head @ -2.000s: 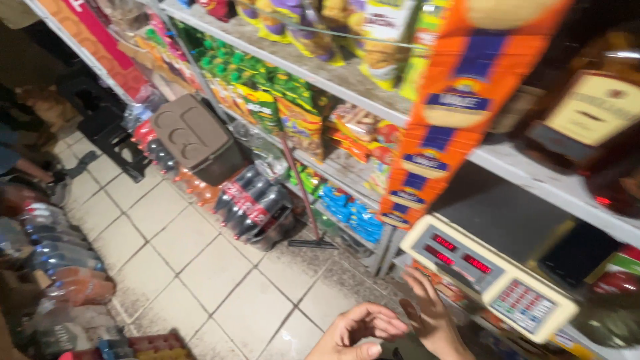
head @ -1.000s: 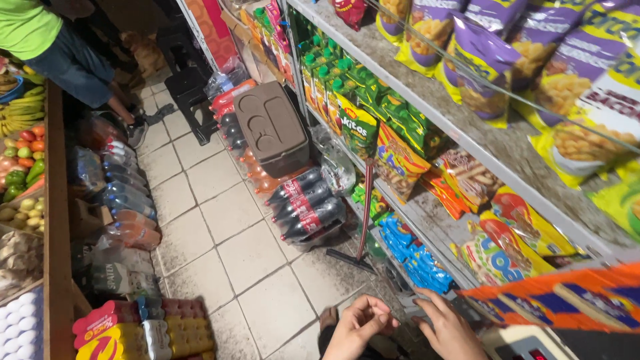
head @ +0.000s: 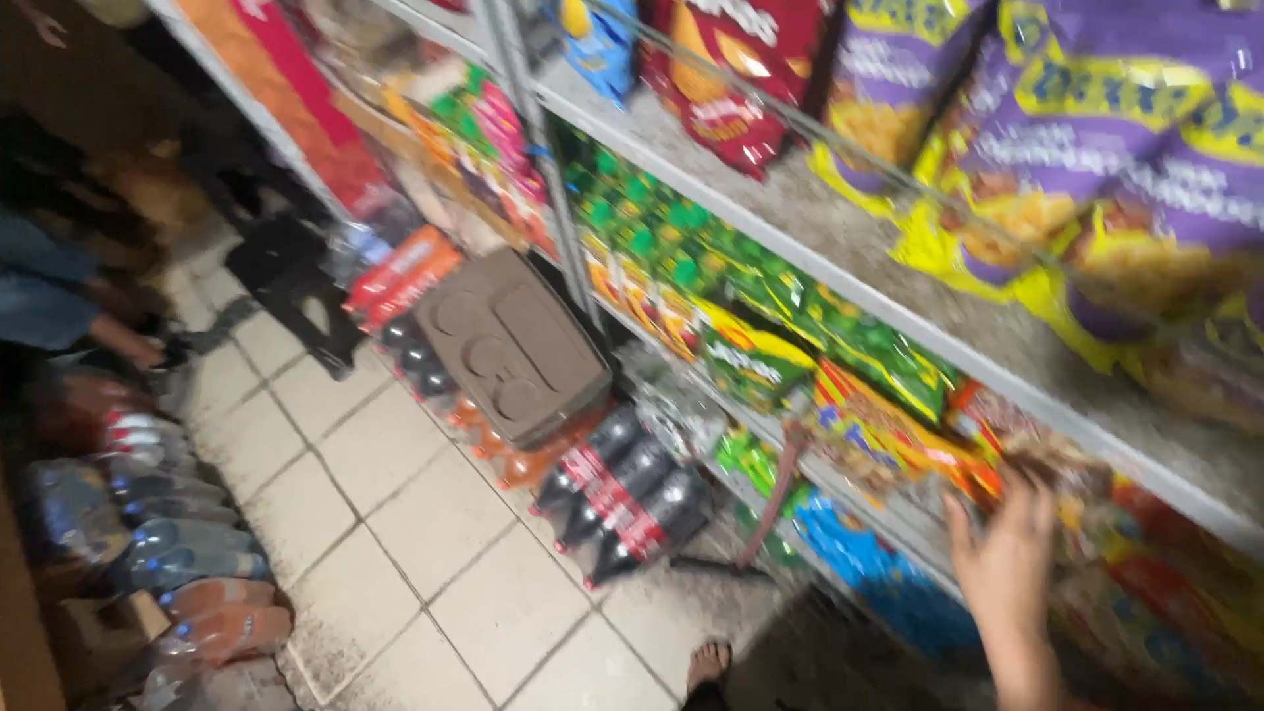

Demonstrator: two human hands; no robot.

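Observation:
My right hand (head: 1009, 553) is raised at the lower right, fingers spread, in front of the lower shelf. Its fingertips overlap the end of an orange and yellow snack bag (head: 894, 430); whether they touch it I cannot tell. Green snack bags (head: 755, 365) lie further left on that shelf, beside rows of green-capped bottles (head: 642, 212). Above, purple and yellow snack bags (head: 1047, 158) and a dark red bag (head: 741, 79) stand on the upper shelf behind a thin cord. My left hand is out of view.
A brown plastic cooler (head: 513, 346) rests over bottle packs beside the shelving. Dark cola bottles (head: 622, 499) lie near a broom (head: 775, 494). More bottle packs (head: 193, 548) line the left of the tiled floor (head: 395, 533). A person's legs (head: 49, 296) and a black stool (head: 296, 286) are further back.
The two hands were close together before; now my left hand is out of view and my right hand is spread before the lower shelf. The view has shifted.

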